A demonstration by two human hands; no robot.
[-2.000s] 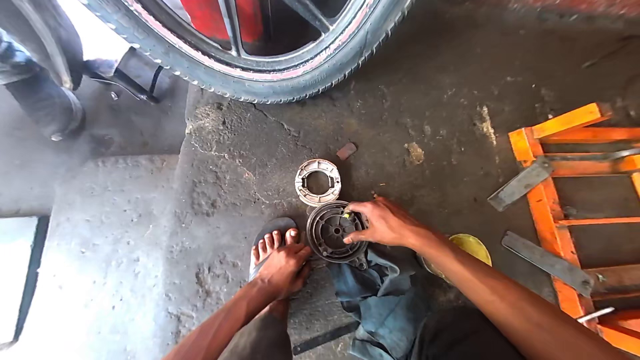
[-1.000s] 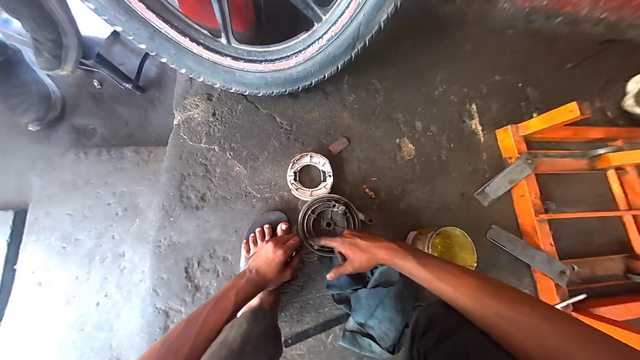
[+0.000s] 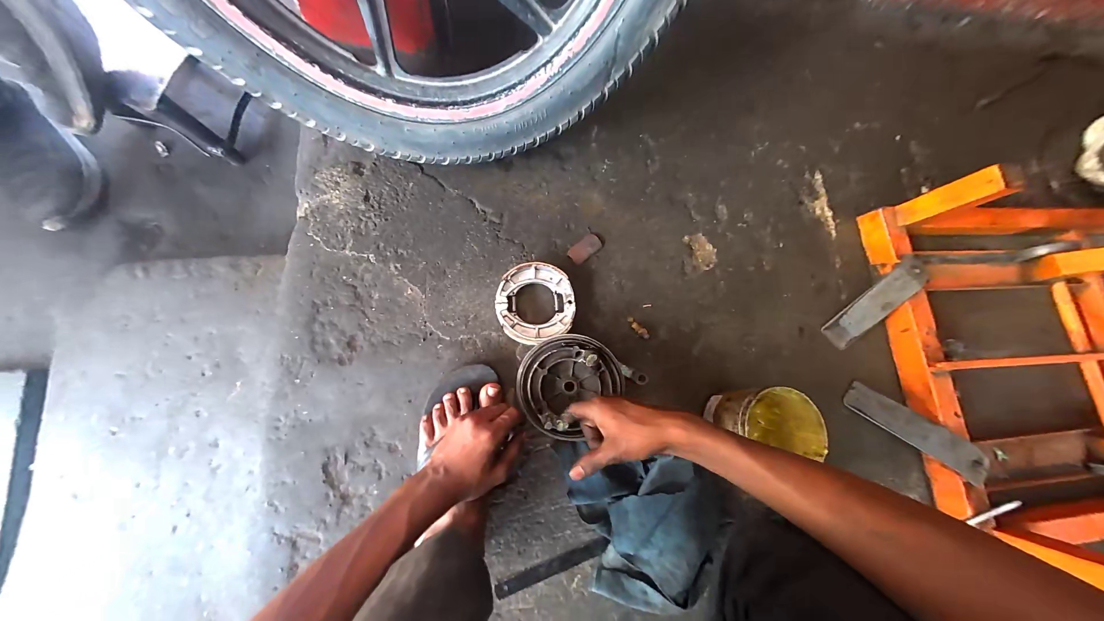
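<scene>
A round drum brake plate [image 3: 570,387] lies on the concrete floor, its inner side up with a cam and pivot showing. My right hand [image 3: 617,431] reaches over its lower edge, fingertips at the fitting there; whether they grip it cannot be told. Just above the plate, a pair of brake shoes [image 3: 535,303] forms a ring. My left hand [image 3: 483,444] rests on the front of my sandalled foot, left of the plate, its fingers bent and partly hidden. Dark blue cloth [image 3: 655,526] lies below my right hand.
A spoked wheel with a tyre [image 3: 448,138] stands at the top. Right of my hand is a tin of yellow grease [image 3: 787,423]. Farther right lies an orange metal frame [image 3: 914,345] with flat grey bars. A flat dark bar [image 3: 552,567] lies near my foot. Another person's shoe [image 3: 69,181] shows upper left.
My right hand has moved from the upper right part of the brake plate to its lower edge. My left hand stays at my foot.
</scene>
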